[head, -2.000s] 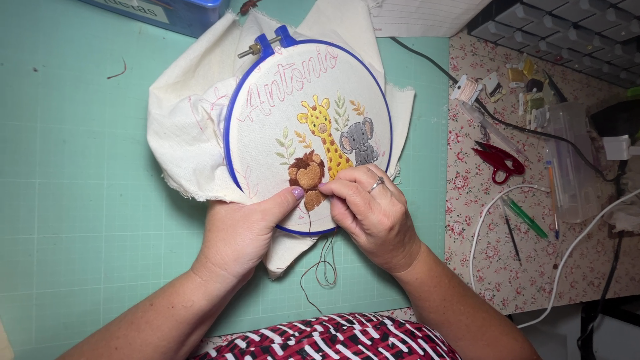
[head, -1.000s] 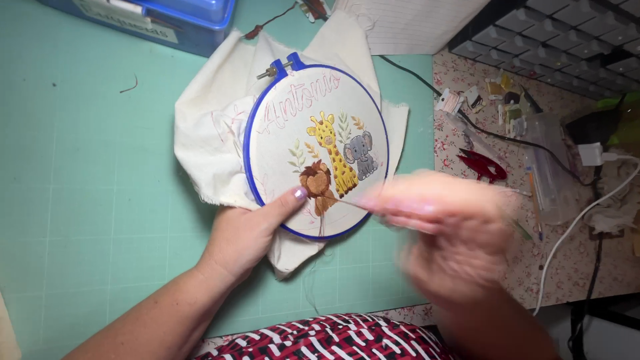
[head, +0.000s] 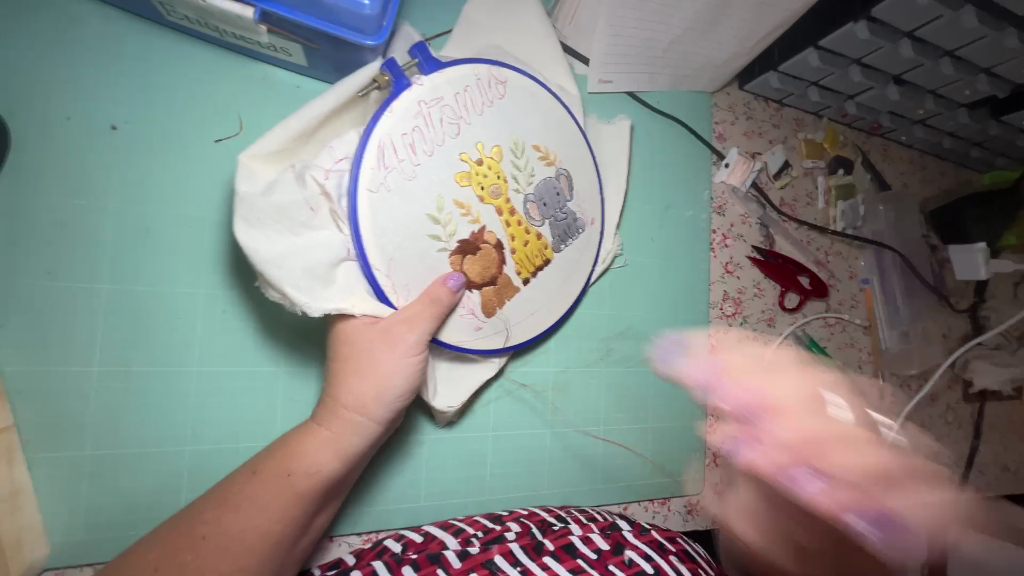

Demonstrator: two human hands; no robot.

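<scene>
My left hand (head: 392,360) grips the lower left of a blue embroidery hoop (head: 358,232), its thumb on the cloth beside a brown lion. Cream fabric (head: 288,200) is stretched in the hoop and hangs loose around it. Stitched on it are the lion (head: 480,260), a yellow giraffe (head: 512,216), a grey elephant (head: 554,210) and leaf sprigs, below pink drawn lettering. My right hand (head: 800,432) is badly blurred, to the lower right, apart from the hoop. Whether it holds a needle cannot be seen. A thin thread (head: 612,442) trails over the mat between hoop and right hand.
Beneath the hoop lies a green cutting mat (head: 160,336). A blue labelled box (head: 320,40) is at the top left, papers (head: 688,40) at the top. On the right are red thread snips (head: 790,276), thread bobbins (head: 740,168), cables, a clear plastic case (head: 908,296) and a drawer cabinet (head: 832,64).
My right hand was at the lion on the hoop two seconds ago; it has moved away to the right and down. My left hand keeps its hold on the hoop.
</scene>
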